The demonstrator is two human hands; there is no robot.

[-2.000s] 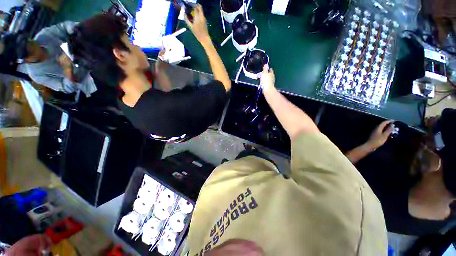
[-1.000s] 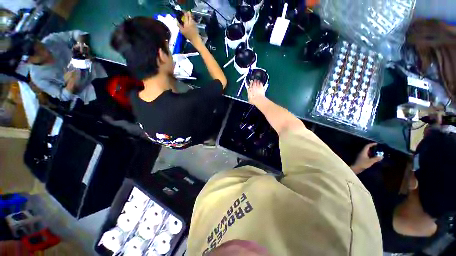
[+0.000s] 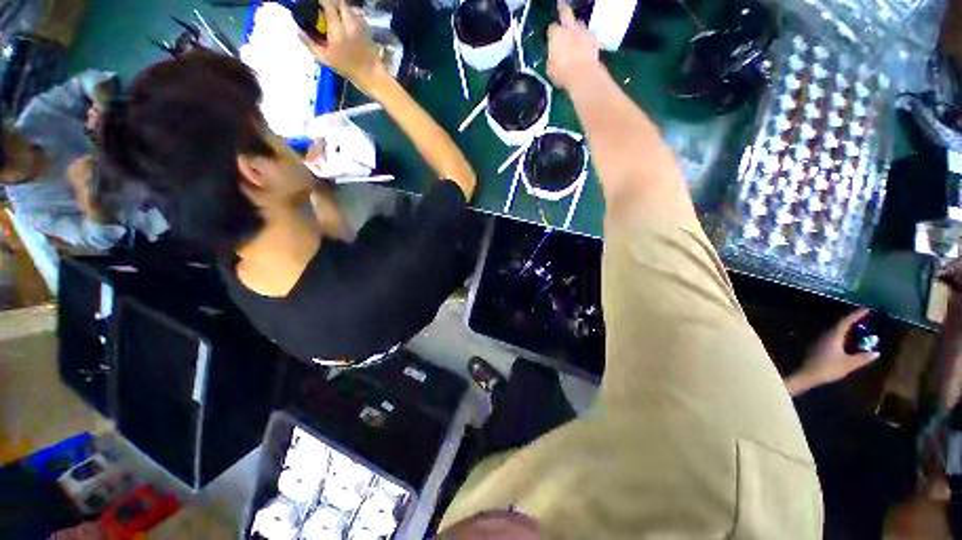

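Note:
My right hand (image 3: 573,51) reaches over the green bench (image 3: 675,116) at the top edge of the view, beside a white block-like object (image 3: 615,21). Its fingertips are beside a small dark thing, and I cannot tell if they grip it. My left hand is not in view. Below and left of my right hand, white round units with black domes stand in a line: the nearest (image 3: 554,162), a middle one (image 3: 518,100) and a farther one (image 3: 483,21). Thin white arms stick out from them.
A black crate (image 3: 538,295) with shiny dark parts is against the bench edge. A crate of white housings (image 3: 335,487) is at lower left. A clear blister tray (image 3: 812,158) lies at right. A person in black (image 3: 348,274) works at left; another person's hand (image 3: 839,353) is at right.
My right hand has left the nearest black-domed unit and moved farther across the bench, up to the white block-like object. The nearest unit now stands uncovered. The view has shifted.

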